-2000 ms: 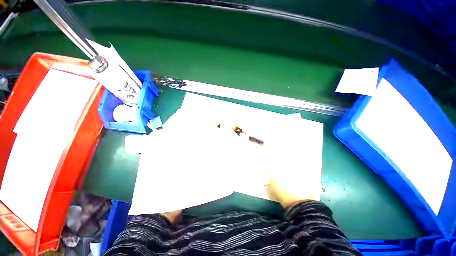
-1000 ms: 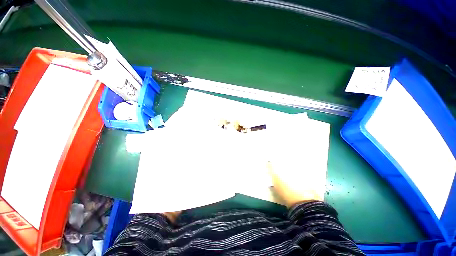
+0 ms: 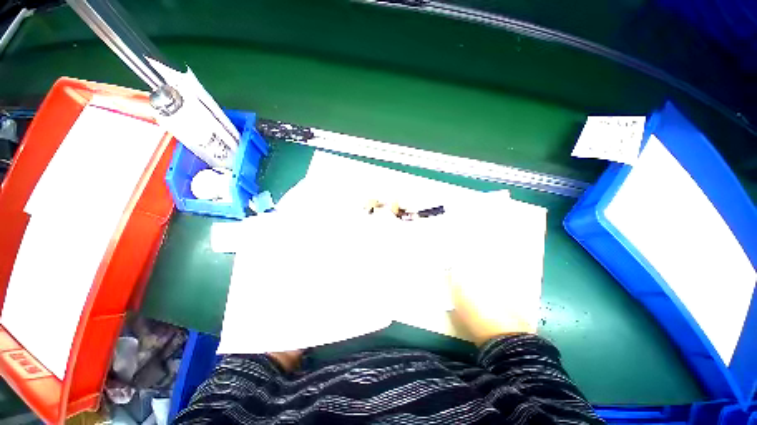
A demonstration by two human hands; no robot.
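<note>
Large white sheets (image 3: 332, 282) lie overlapping on the green bench, badly overexposed. Near their upper middle a small gold-brown part (image 3: 400, 212) shows with a slim dark piece (image 3: 431, 212) at its right, and another small amber speck (image 3: 376, 206) at its left. My right hand (image 3: 477, 311) reaches over the sheets from below; its fingers wash out into the white, so its grip is not visible. Of my left hand (image 3: 286, 359) only a bit of skin by the sleeve shows at the sheets' lower edge; the rest is lost in the glare.
An orange-red tray (image 3: 124, 257) with white sheets stands left. A small blue bin (image 3: 249, 158) holds a round white item (image 3: 210, 185) beside the metal post (image 3: 124, 46). A blue tray (image 3: 618, 249) stands right, with a white card (image 3: 610, 138) at its corner. A metal rail (image 3: 448, 162) crosses behind.
The dark piece has turned from slanting down to the right to nearly level, beside the gold-brown part. The view has shifted slightly. My right hand has barely moved.
</note>
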